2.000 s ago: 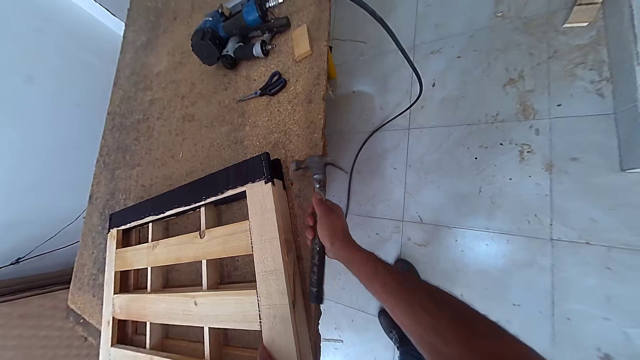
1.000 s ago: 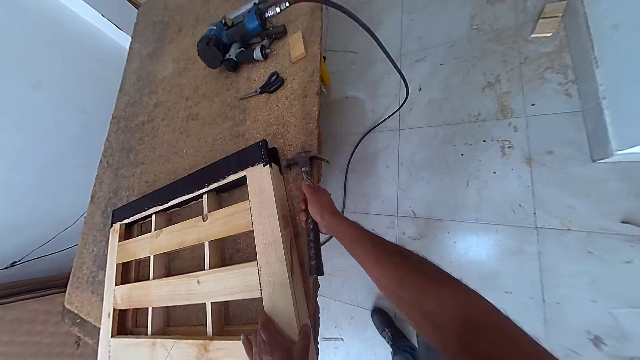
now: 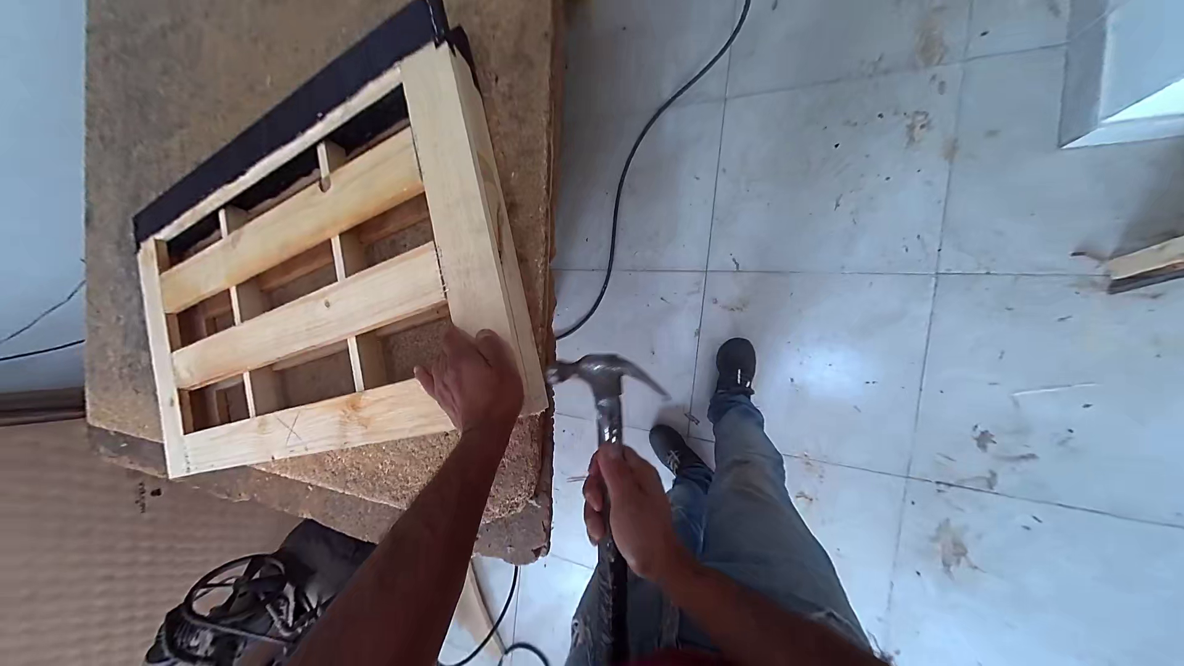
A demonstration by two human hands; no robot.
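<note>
A slatted wooden frame (image 3: 305, 310) lies on a worn particle-board table (image 3: 518, 120), with dark fabric (image 3: 296, 111) along its far edge. My left hand (image 3: 474, 377) grips the near right corner of this frame, where a slat meets the wide end board. In my right hand (image 3: 629, 504) is a claw hammer (image 3: 606, 384), held by its dark handle. The hammer's head is up beside the frame's right side, close to the table edge; whether it touches the frame cannot be told.
A black cable or hose (image 3: 622, 185) runs over the tiled floor (image 3: 832, 203) beside the table. Dark equipment (image 3: 236, 601) stands at the lower left, near a corrugated sheet (image 3: 83, 536). Wood pieces (image 3: 1147, 264) lie at the far right.
The hammer in my right hand has moved toward me along the frame's right side. My left hand, only partly in view earlier, now shows fully on the frame. The view has shifted toward the near table end.
</note>
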